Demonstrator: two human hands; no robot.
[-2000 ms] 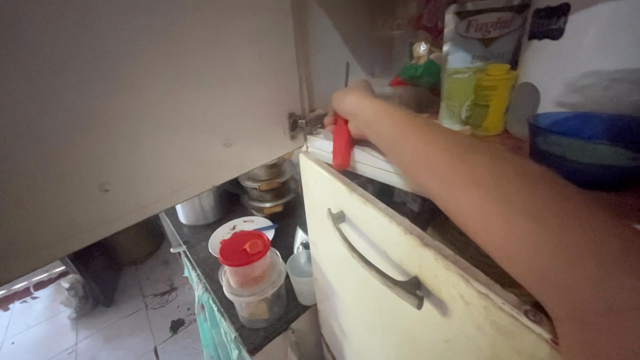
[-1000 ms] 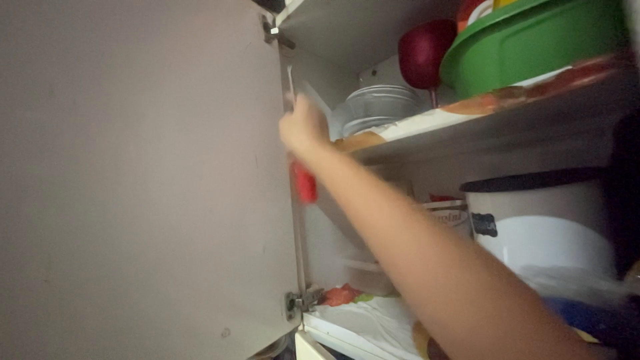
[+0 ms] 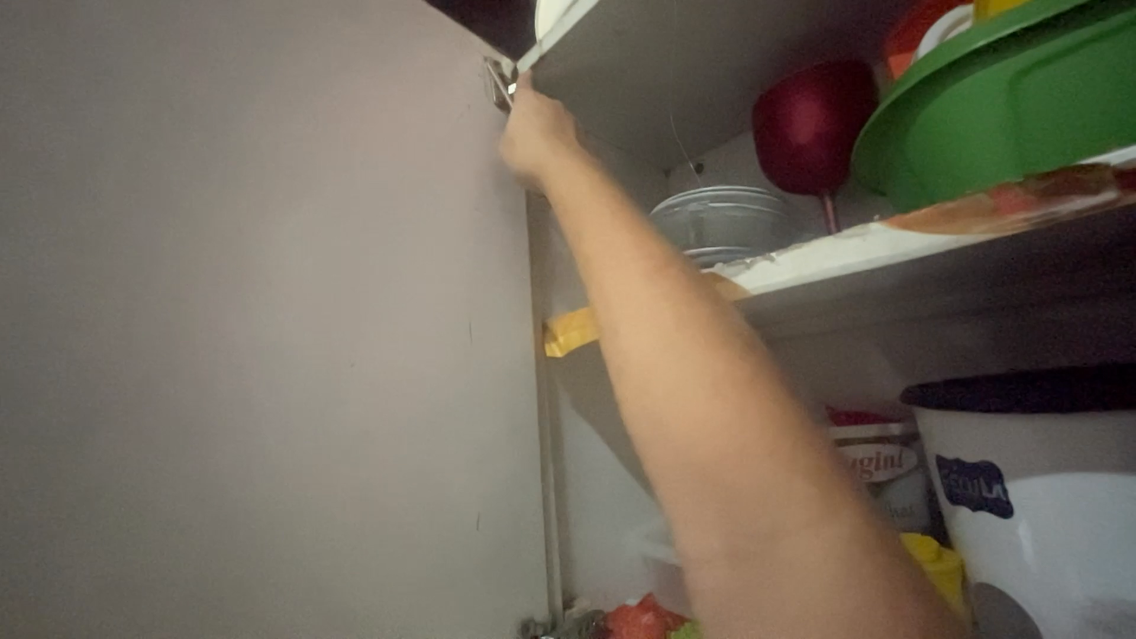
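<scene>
My right hand (image 3: 537,133) is raised to the upper hinge (image 3: 499,86) of a pale cabinet door (image 3: 293,337). Its fingers are closed around a tool whose thin metal shaft (image 3: 502,82) points up beside the hinge. The handle is hidden by my hand now; earlier frames show it red. The forearm crosses the open cabinet from the lower right. My left hand is out of view.
Glass plates (image 3: 723,222), a dark red goblet (image 3: 812,129) and a green basin (image 3: 1003,106) stand on the middle shelf (image 3: 816,262). Below are a white bucket (image 3: 1047,524) with a dark rim, a food pouch (image 3: 879,470) and a yellow container (image 3: 936,568).
My right hand, holding the tool, has moved from the lower hinge area up past the middle shelf to the upper hinge. The view has tilted strongly upward.
</scene>
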